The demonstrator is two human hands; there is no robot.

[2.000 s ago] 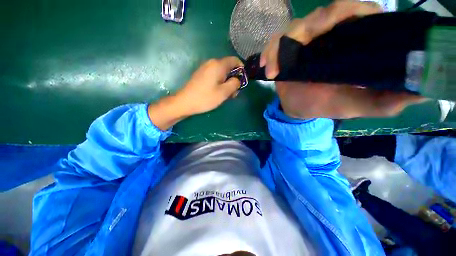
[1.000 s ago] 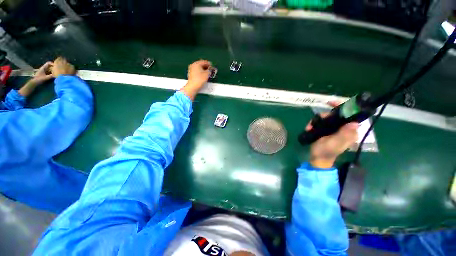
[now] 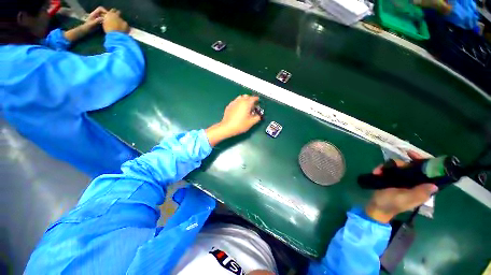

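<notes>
My left hand (image 3: pixel 240 115) holds a small device housing (image 3: pixel 259 111) at its fingertips, above the green bench near the pale strip; the fingers partly hide it. Another small square housing (image 3: pixel 273 129) lies on the bench just right of that hand. My right hand (image 3: pixel 401 194) is closed around the black electric screwdriver (image 3: pixel 405 174), whose narrow nose points left. A round, speckled grey screw tray (image 3: pixel 322 163) lies on the bench between my hands.
Two housings (image 3: pixel 283 76) (image 3: pixel 218 45) lie on the dark green surface beyond the pale strip (image 3: pixel 215 67). A person in blue (image 3: pixel 64 80) works at the left. A black box (image 3: pixel 397 248) lies below my right hand. A green basket (image 3: pixel 401 19) is at the back.
The view has turned. My left hand has come back from beyond the pale strip to the near bench with a housing. My right hand still holds the screwdriver.
</notes>
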